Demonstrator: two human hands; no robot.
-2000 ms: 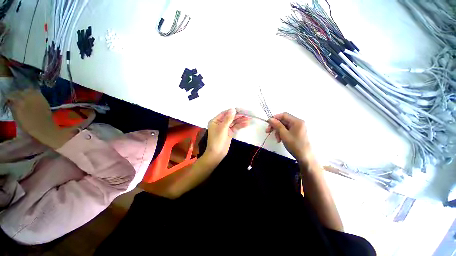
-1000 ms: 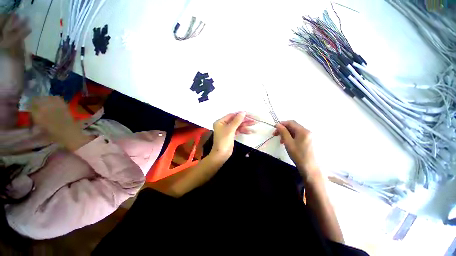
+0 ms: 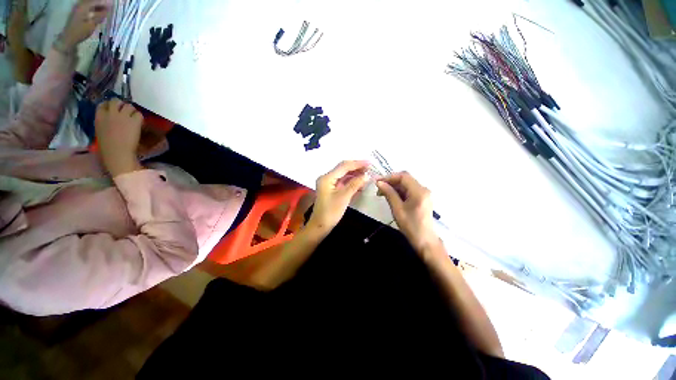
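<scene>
My left hand [image 3: 339, 194] and my right hand [image 3: 406, 199] meet at the near edge of the white table. Both pinch thin core wires [image 3: 382, 162] between thumb and fingertips. A few wire ends fan up above the fingers over the table. One thin strand hangs below my right hand and ends in a tiny white bit [image 3: 366, 240] in front of my dark clothing. The wires between the fingertips are too fine to tell apart.
Black pieces [image 3: 312, 127] lie in a pile ahead. A sample cable end [image 3: 296, 42] lies beyond. A thick cable bundle [image 3: 548, 126] fills the right. A neighbour in a pink jacket [image 3: 96, 245] sits left by an orange-red stool [image 3: 263, 223]; another black pile [image 3: 161, 47] is there.
My right hand has moved left, close to my left hand, and the wire span between them has shortened. The neighbour's hands have moved. The view has shifted slightly.
</scene>
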